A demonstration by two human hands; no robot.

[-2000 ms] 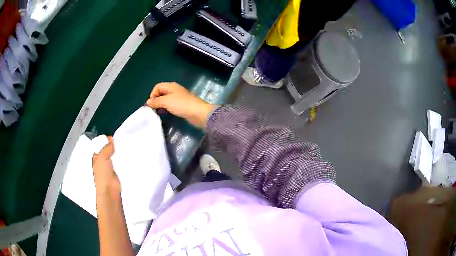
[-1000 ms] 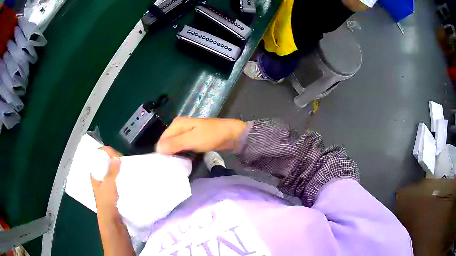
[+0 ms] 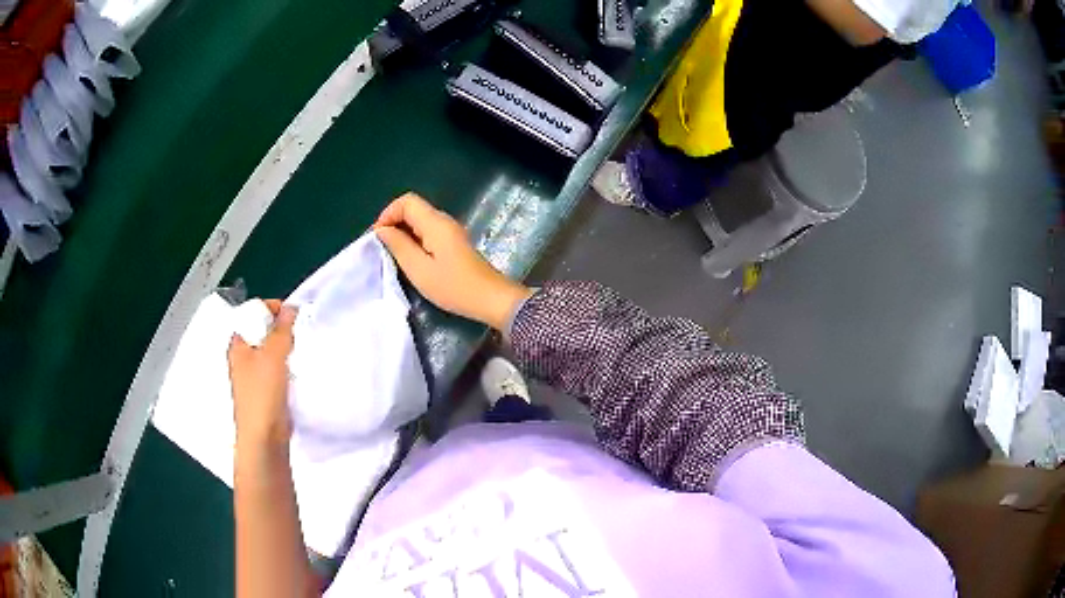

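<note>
A white protective bag (image 3: pixel 356 339) is held in front of me over the green bench. My right hand (image 3: pixel 438 255) pinches its upper corner. My left hand (image 3: pixel 262 356) grips its left side, with a crumpled white part at the fingers. A flat stack of empty white bags (image 3: pixel 193 391) lies beneath, partly hidden by the bag and my left forearm. Whether a device is inside the held bag cannot be told. Several grey-black oblong devices with rows of round holes, one of them a near device (image 3: pixel 521 110), lie on the bench at the top.
Bagged units (image 3: pixel 58 129) lean in a row at the far left. A pale metal rail (image 3: pixel 216 245) curves along the bench. A person in black and yellow (image 3: pixel 701 88) stands at the bench's right edge, by a grey stool (image 3: pixel 806 169). White boxes (image 3: pixel 995 391) lie at the right.
The small device on the bench beside my right hand one second ago no longer shows. My right hand has moved up, stretching the bag's corner upward. The view has shifted slightly.
</note>
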